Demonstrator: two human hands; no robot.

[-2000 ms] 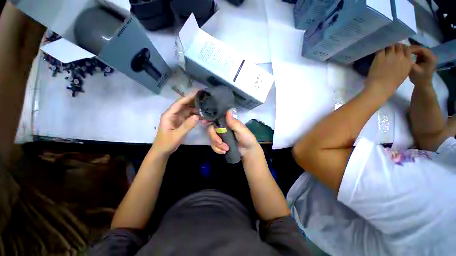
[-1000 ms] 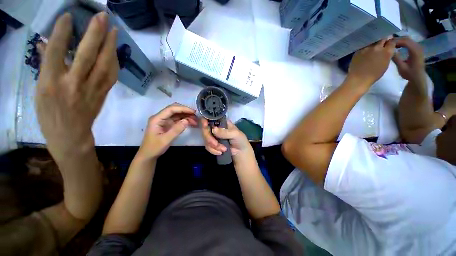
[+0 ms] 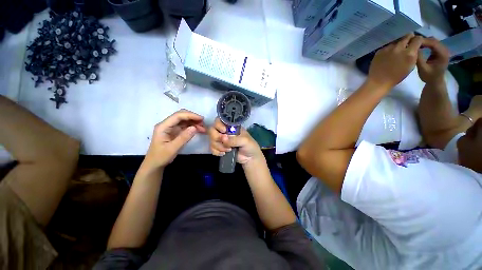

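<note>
My right hand (image 3: 235,143) is closed around the handle of a dark grey handheld fan (image 3: 233,108). The fan stands upright, its round head facing up towards me, and a small bluish-white light shows near the top of the handle. My left hand (image 3: 174,138) is beside it on the left, fingers curled and apart, holding nothing. A pale blue-grey retail box (image 3: 229,67) lies on its side just beyond the fan, with a white flap open at its left end.
A heap of small black fittings (image 3: 68,47) lies at the back left. Black cup-shaped housings (image 3: 138,15) stand behind. A crumpled clear packet (image 3: 174,79) is left of the box. More boxes (image 3: 349,31) and a person's hands (image 3: 396,63) are at right; another person's arm (image 3: 39,142) is at left.
The fan has turned its head towards me and its light has come on. My left hand has come off the fan. The other person's hand and the standing box at left are gone from view.
</note>
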